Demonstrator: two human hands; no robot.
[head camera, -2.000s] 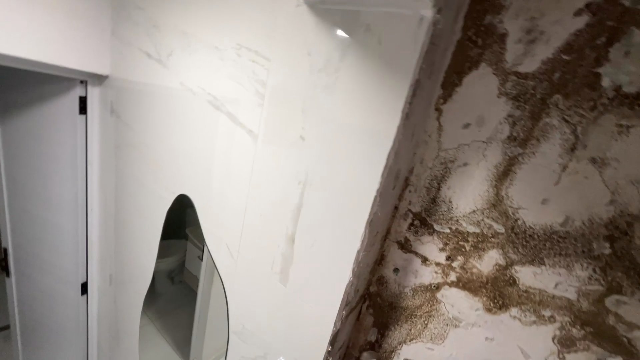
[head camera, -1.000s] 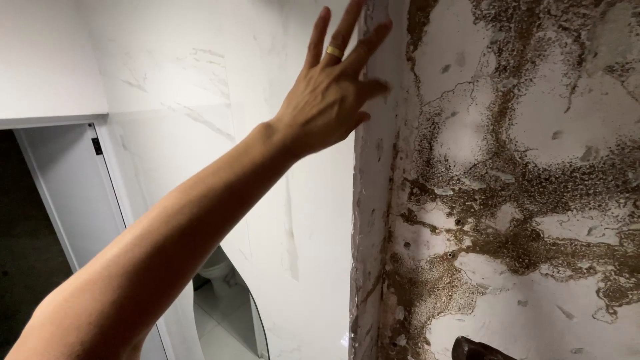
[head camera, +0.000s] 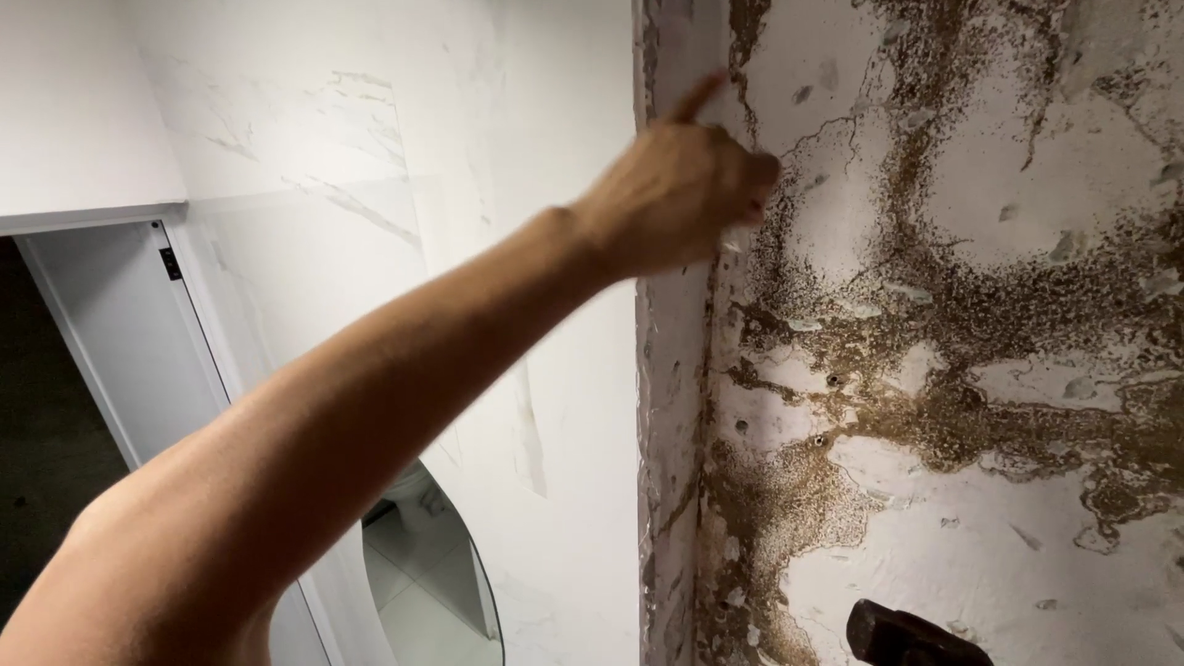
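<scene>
My left hand (head camera: 689, 194), slightly blurred, is raised in front of the edge where the white marble-look wall panel (head camera: 518, 305) meets the stained plaster wall (head camera: 925, 499). One finger points up and to the right while the others are bent; nothing is seen in the hand. Whether the fingertip touches the wall cannot be told. Brown and black mould-like stains (head camera: 934, 305) spread over the plaster, with cracks and small holes. At the bottom right the dark head of what looks like a hammer (head camera: 902, 634) shows; its handle and my right hand are out of view.
A narrow rough-edged return (head camera: 671, 444) runs vertically between panel and plaster. A curved mirror (head camera: 430, 564) hangs on the panel below my forearm, reflecting a tiled floor. At the left stand a white door (head camera: 120, 324) and its frame, with a dark opening beside them.
My left arm came into view after the first frame. Since the second, its hand has gone from spread fingers to one finger pointing. The dark tool head was absent from the first frame.
</scene>
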